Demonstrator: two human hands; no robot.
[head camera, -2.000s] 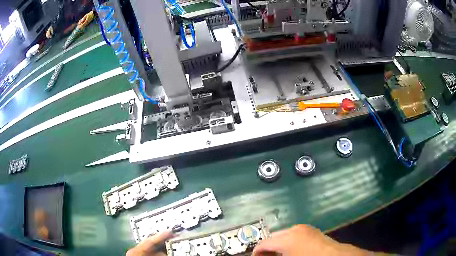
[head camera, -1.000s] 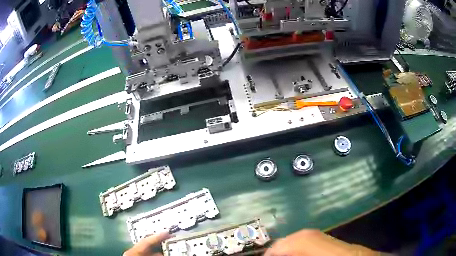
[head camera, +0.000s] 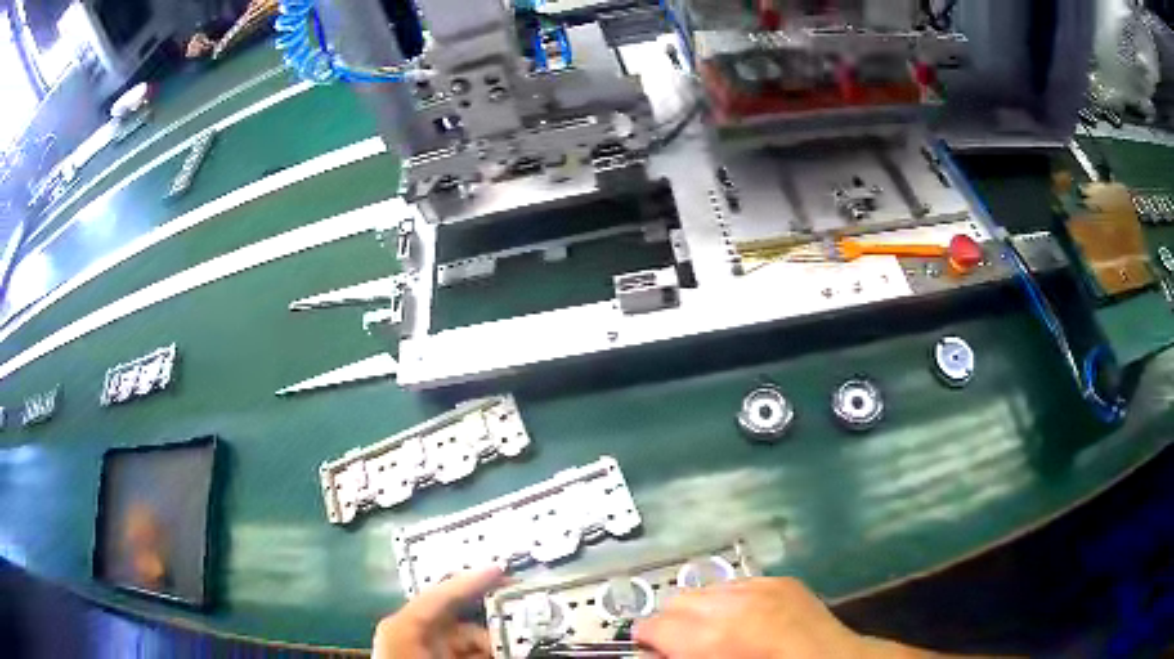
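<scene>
A silver-grey housing strip (head camera: 586, 605) with round discs in its seats lies at the bottom centre, cut off by the picture's edge. My left hand (head camera: 440, 621) holds its left end, fingertips at the edge. My right hand (head camera: 747, 623) lies over its right part, fingers bent; a thin metallic tool shows below the fingers. Two more housing strips lie behind, a nearer one (head camera: 515, 521) and a farther one (head camera: 425, 457). Three round inserts lie on the green bench: one (head camera: 766, 412), another (head camera: 857, 403) and a third (head camera: 953, 361).
The machine's silver frame (head camera: 515, 348) with a dark opening stands behind. An orange-handled tool (head camera: 895, 250) lies on its base beside a red knob (head camera: 963, 254). A black tray (head camera: 180, 521) stands at left, small housings (head camera: 139, 375) beyond it. A blue hose (head camera: 1049, 303) hangs at right.
The view has shifted, so things sit farther right. The left machine head has risen off the frame, baring its opening. My right hand has moved leftward over the housing strip.
</scene>
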